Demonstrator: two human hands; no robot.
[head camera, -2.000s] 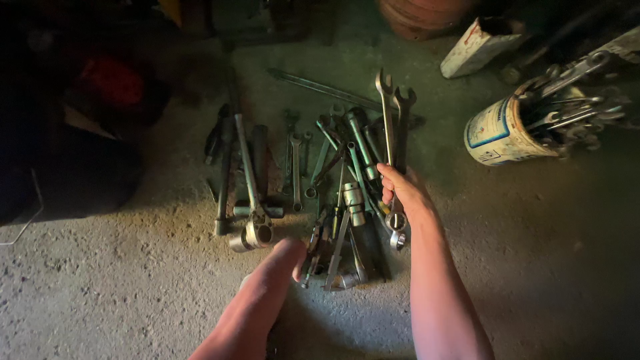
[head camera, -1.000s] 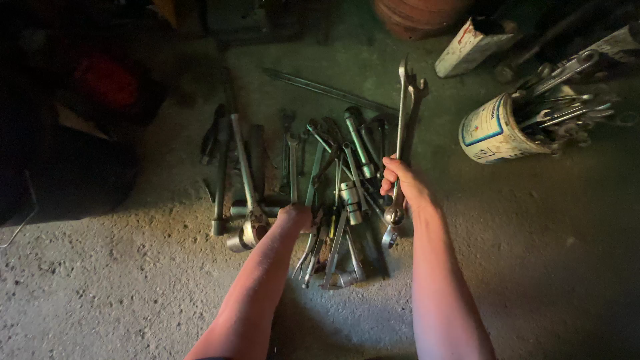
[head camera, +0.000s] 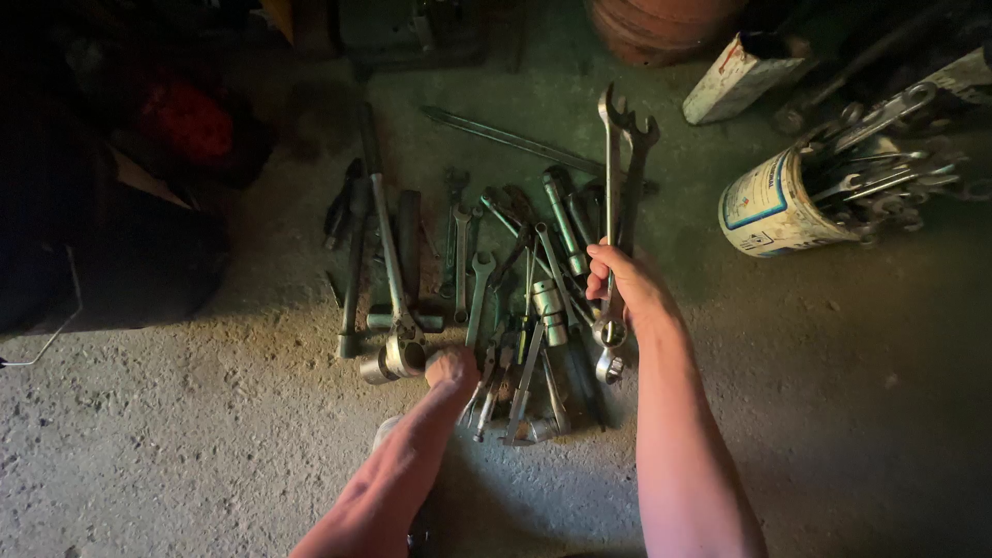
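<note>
My right hand (head camera: 620, 283) is closed round two large combination wrenches (head camera: 612, 167), held side by side with their open ends up and ring ends below the palm. My left hand (head camera: 452, 368), partly blurred, is at the lower left of the tool pile, at the bottom of a smaller combination wrench (head camera: 478, 298); my fingers and the wrench's lower end are hidden. Around it lie a ratchet with a large socket (head camera: 404, 349), another combination wrench (head camera: 462, 260), a steel socket (head camera: 549, 310), a caliper (head camera: 525, 387) and pliers (head camera: 488, 395).
A white bucket (head camera: 763, 205) full of wrenches lies tilted at the right. Behind it are a white rectangular container (head camera: 736, 81) and a rusty round vessel (head camera: 663, 27). A long metal bar (head camera: 511, 139) lies beyond the pile. Dark objects (head camera: 101, 232) stand at the left.
My left hand has moved from the pile's lower edge up and left, then slightly back down; a combination wrench now shows above it. My right hand keeps hold of the two large wrenches.
</note>
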